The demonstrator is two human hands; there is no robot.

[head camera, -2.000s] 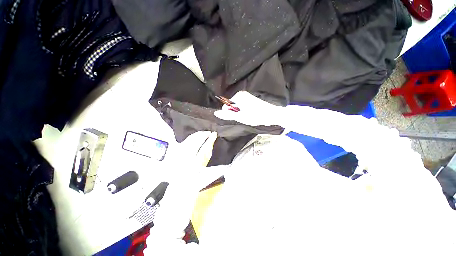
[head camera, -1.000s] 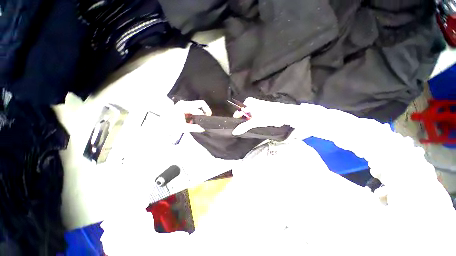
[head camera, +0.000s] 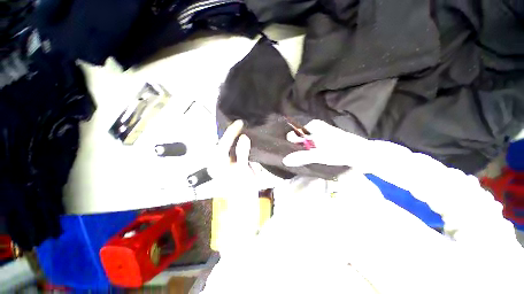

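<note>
A dark jacket (head camera: 258,86) lies in front of me, one part spread towards me on the white table, joined to or touching the larger dark heap (head camera: 396,51). My right hand (head camera: 322,146), washed out by glare, holds small reddish thread snips (head camera: 305,139) and rests on the cloth, thumb and fingers around its edge. My left hand (head camera: 238,149) lies at the near left edge of the cloth, fingers on it; whether it pinches the cloth is unclear.
Two black thread spools (head camera: 174,150), a narrow silvery box (head camera: 138,115) and a faint phone outline (head camera: 198,107) lie left on the white table (head camera: 97,166). Navy garments (head camera: 46,138) edge it. Below are a red stool (head camera: 129,261) and a blue crate (head camera: 72,247).
The view has swung left, so the cloth sits further right. My left hand has shifted from pinching the seam to the cloth's near left edge. The red stool shows more fully.
</note>
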